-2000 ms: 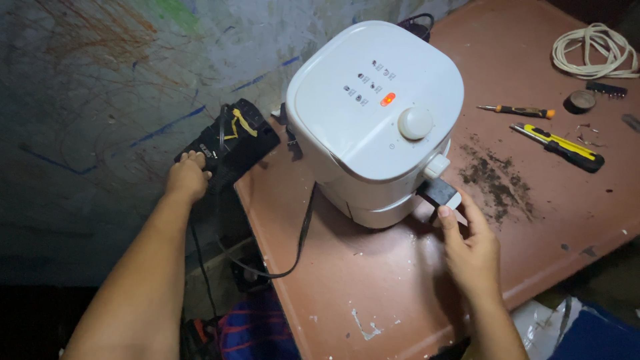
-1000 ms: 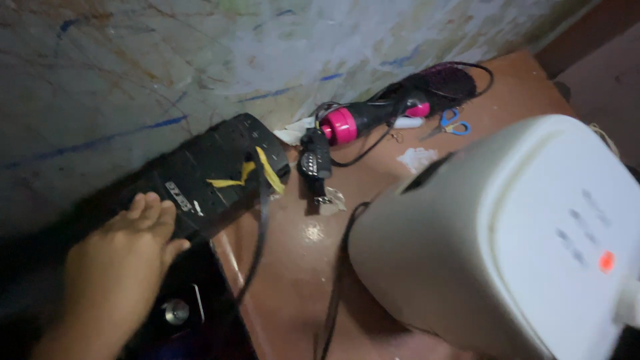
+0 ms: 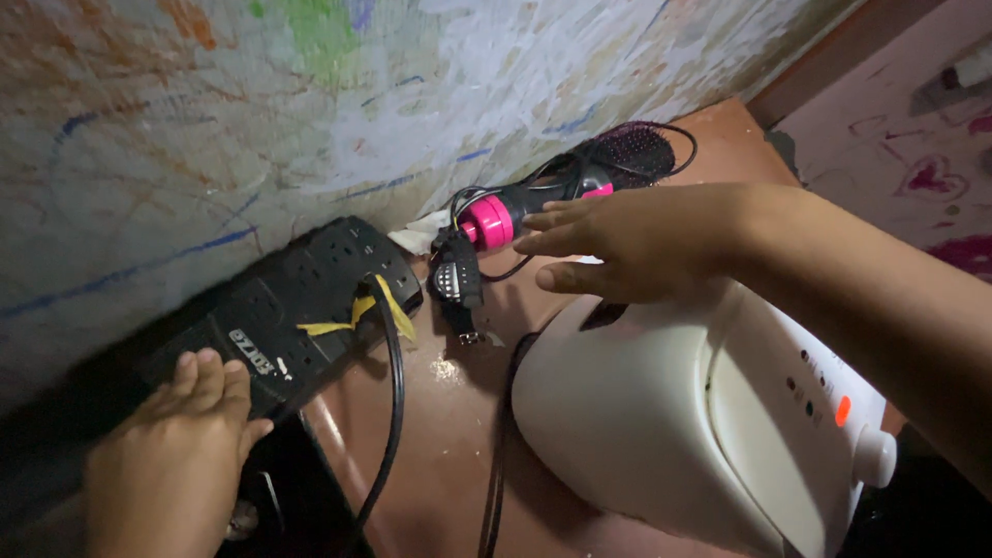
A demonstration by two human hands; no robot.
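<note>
My left hand (image 3: pixel 174 446) rests palm down on the near end of a black power strip or voltage regulator box (image 3: pixel 310 287) with several outlets. A black power cord (image 3: pixel 394 395) with torn yellow tape (image 3: pixel 399 310) is plugged into its far part. My right hand (image 3: pixel 612 248), fingers spread and holding nothing, hovers over the back edge of a white air fryer (image 3: pixel 612 418). A pink and black hot-air hairbrush (image 3: pixel 492 221) lies just beyond its fingertips. Whether the right hand touches anything cannot be told.
A black wristwatch (image 3: pixel 457 283) lies between the outlet box and the air fryer, beside a crumpled white scrap (image 3: pixel 422 232). Another dark cord (image 3: pixel 500 442) runs along the air fryer on the brown table (image 3: pixel 442 426). A marked wall (image 3: pixel 349 116) borders the back.
My right hand, at the air fryer's front handle two seconds ago, is now above its back side. My left hand stays on the black box. The view has swung toward the wall.
</note>
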